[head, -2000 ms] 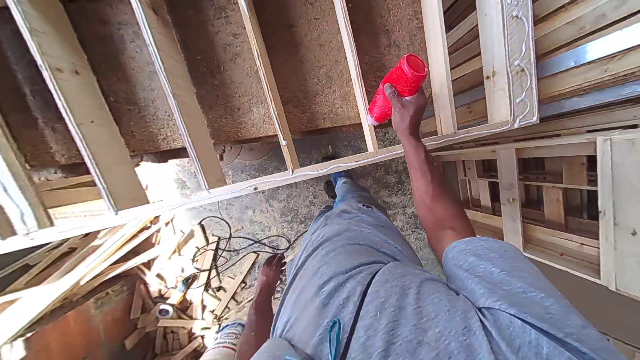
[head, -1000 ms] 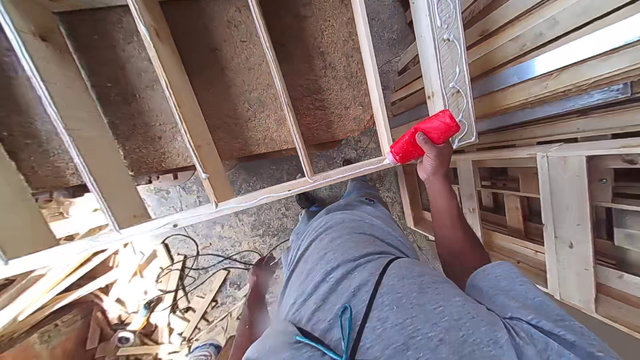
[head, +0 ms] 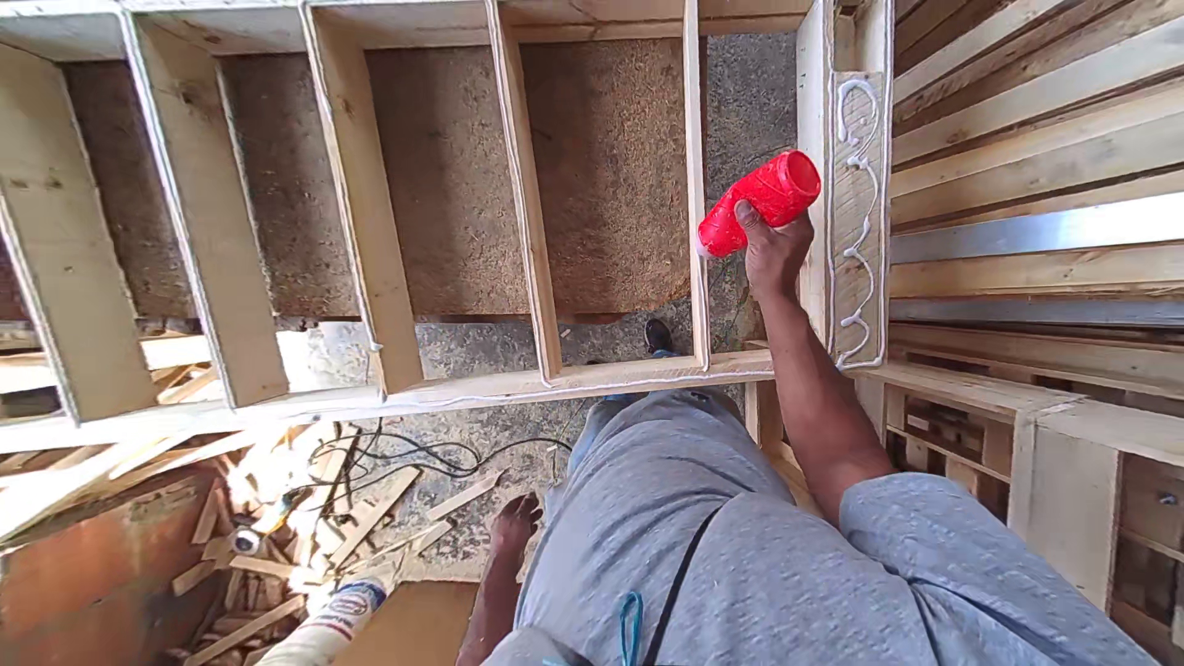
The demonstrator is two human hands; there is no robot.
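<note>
My right hand holds a red plastic squeeze bottle, tilted with its white tip down at the edge of a thin wooden slat of a wooden frame. White glue runs in lines along the slats and the near rail. A looping bead of glue lies on the wide board at the frame's right end. My left hand hangs beside my left leg with nothing visible in it; how far its fingers are apart is partly unclear.
Stacked wooden boards fill the right side, above more wooden frames. At lower left, wood offcuts and black cables lie on the floor beside a white bucket. A brown board shows beneath the slats.
My right hand has moved the red bottle from the near rail's right corner up to the rightmost thin slat. The view has shifted to show more of the frame's far side.
</note>
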